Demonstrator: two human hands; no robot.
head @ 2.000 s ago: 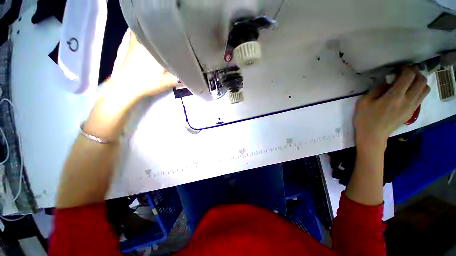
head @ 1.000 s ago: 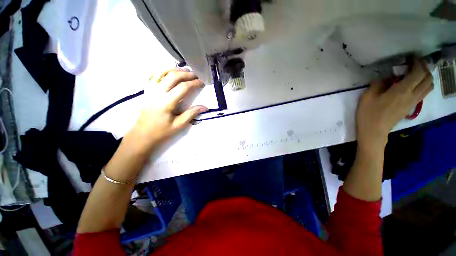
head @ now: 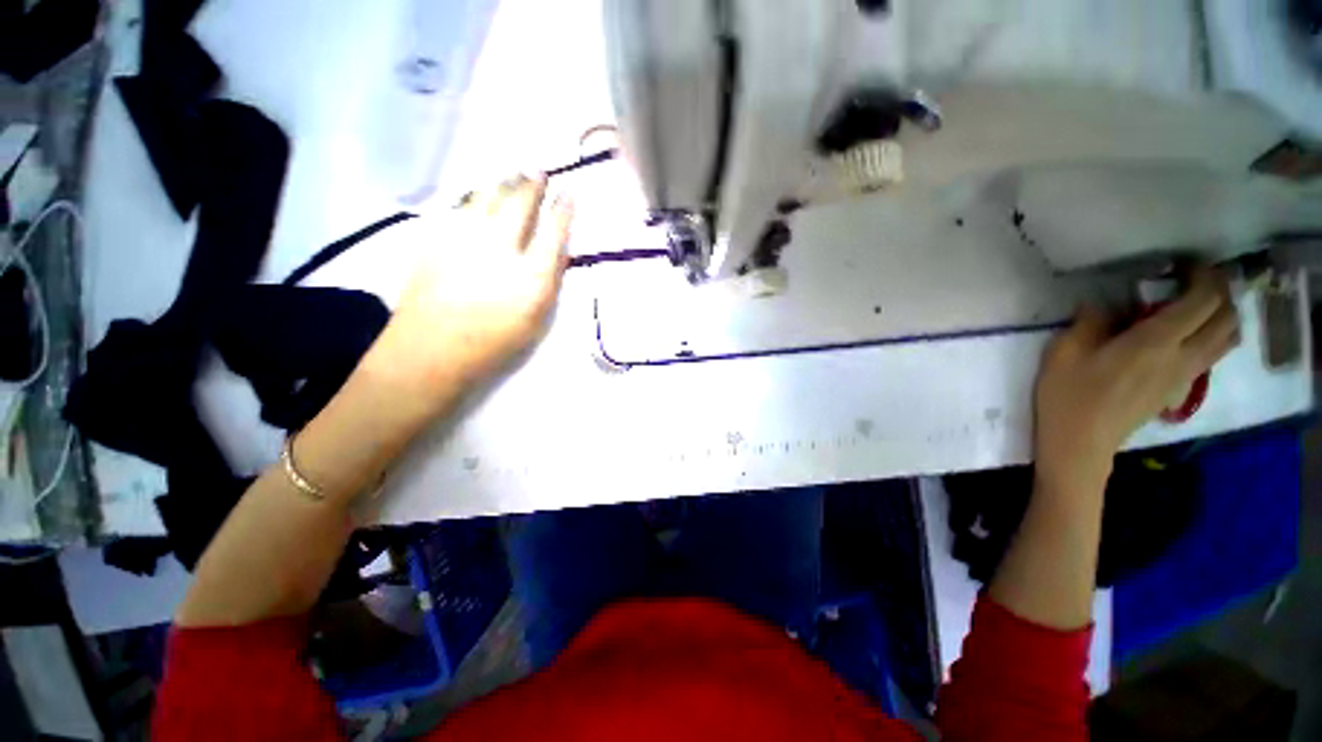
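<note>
A narrow black strip [head: 616,258] runs from under my left hand to the presser foot and needle [head: 687,247] of the cream-white sewing machine [head: 928,247]. My left hand [head: 486,283] lies on the strip, palm down, left of the needle. A thin dark strip [head: 348,244] also curves out on the hand's far left side. Joined dark pieces [head: 239,189] lie in a long irregular heap at the left. My right hand [head: 1131,363] is at the machine's right end, fingers curled around the red-handled scissors [head: 1189,399], partly hiding them.
The white table [head: 609,457] has a printed ruler along its front edge. A white lamp-like part [head: 435,87] is at the upper left. A pile of dark pieces [head: 1145,507] and a blue crate [head: 1232,536] are below right. Another blue crate [head: 450,609] is below left.
My left hand has come from behind the needle area to its left side, with the strip now reaching the needle. My right hand stays by the scissors. The view has shifted.
</note>
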